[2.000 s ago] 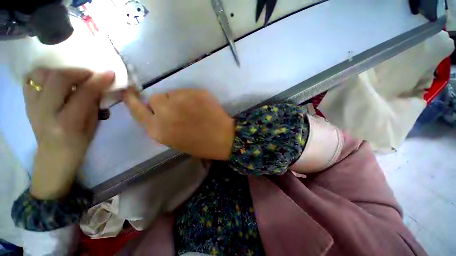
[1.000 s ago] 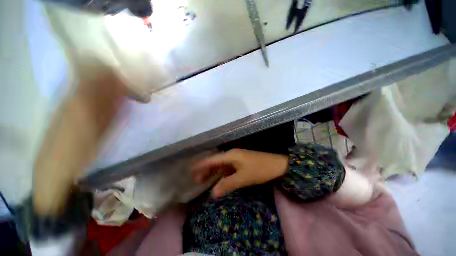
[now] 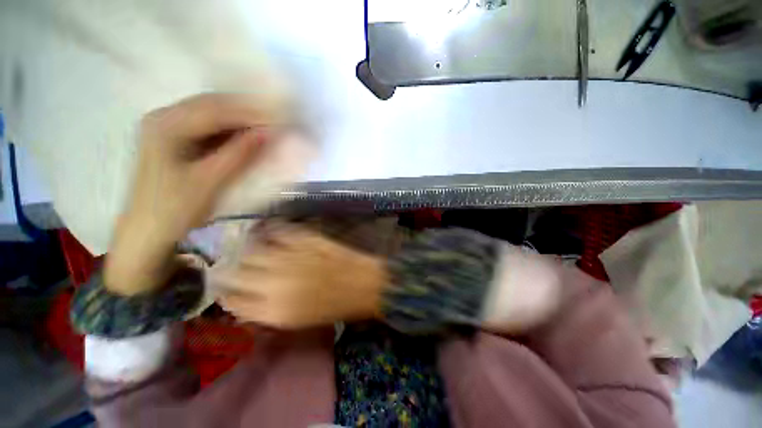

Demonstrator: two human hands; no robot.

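Observation:
A large cream fabric piece (image 3: pixel 92 100) lies over the left part of the table and is blurred. My left hand (image 3: pixel 188 167) is over it with curled fingers and holds a bunched part of the fabric at the table's front edge. My right hand (image 3: pixel 292 280) is below the table edge, blurred, at the cut-piece bundle (image 3: pixel 205 242); whether its fingers grip cloth is not clear. Tweezers (image 3: pixel 582 54) and black thread snips (image 3: pixel 646 40) lie on the machine bed (image 3: pixel 493 54) at the upper right.
The measuring tape (image 3: pixel 501 191) runs along the table's front edge. Below it at the right, waiting cream fabric (image 3: pixel 668 284) hangs over a red basket (image 3: pixel 614 234). Another red basket (image 3: pixel 213 347) is below at the left. A blurred grey object stands at the upper right corner.
The view has turned left, so the bed and tools appear farther right. The left hand has moved the fabric off the needle area to the left. The right hand has left the table top and moved below its edge.

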